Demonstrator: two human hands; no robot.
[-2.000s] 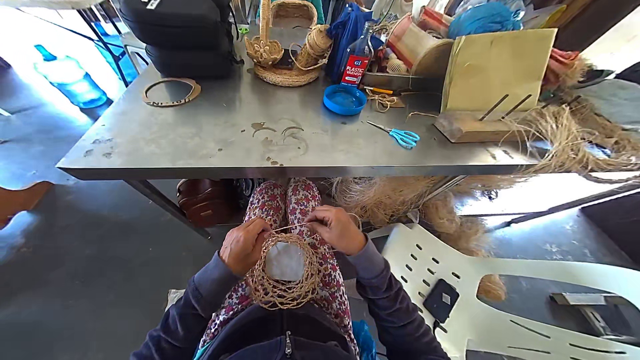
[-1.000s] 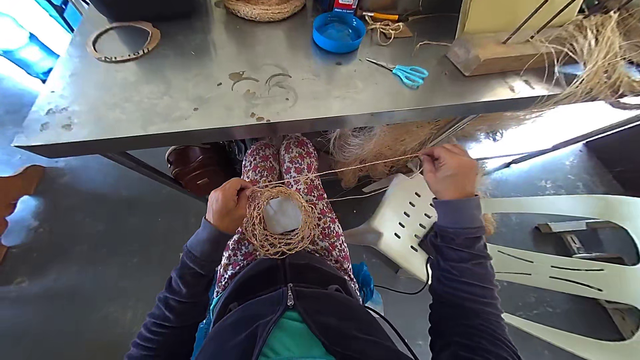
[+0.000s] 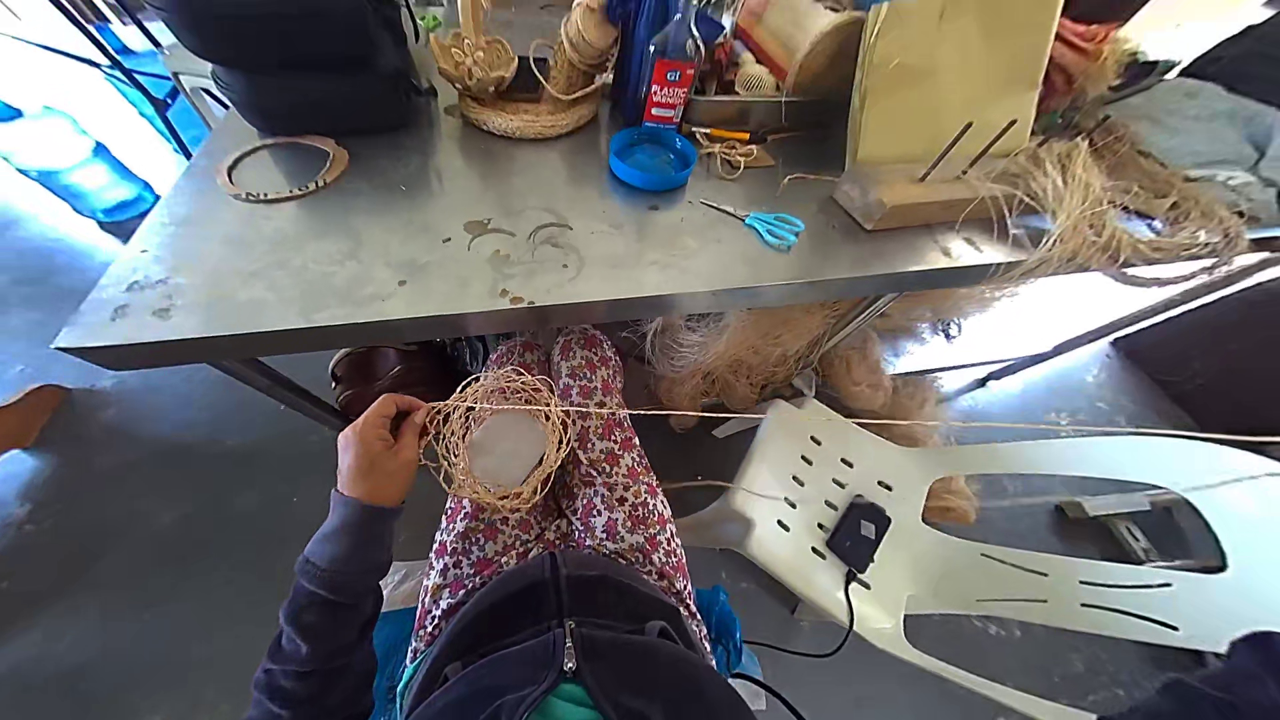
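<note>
My left hand pinches the left edge of a round openwork piece of knotted natural-fibre cord, which lies over my thighs. Its middle is a pale, smooth disc. From that pinch a taut fibre cord runs across the piece and out past the right edge of the view. A second, looser strand crosses the white chair lower down. My right hand is out of view; only its dark sleeve shows at the lower right.
On the metal table are blue-handled scissors, a blue lid, a flat ring, a varnish bottle, a woven basket and loose fibres. A white plastic chair holding a black device stands at the right.
My right hand has moved far right and out of view, drawing the cord out long. Two seconds ago both hands were close together at the piece. My left hand still holds its edge.
</note>
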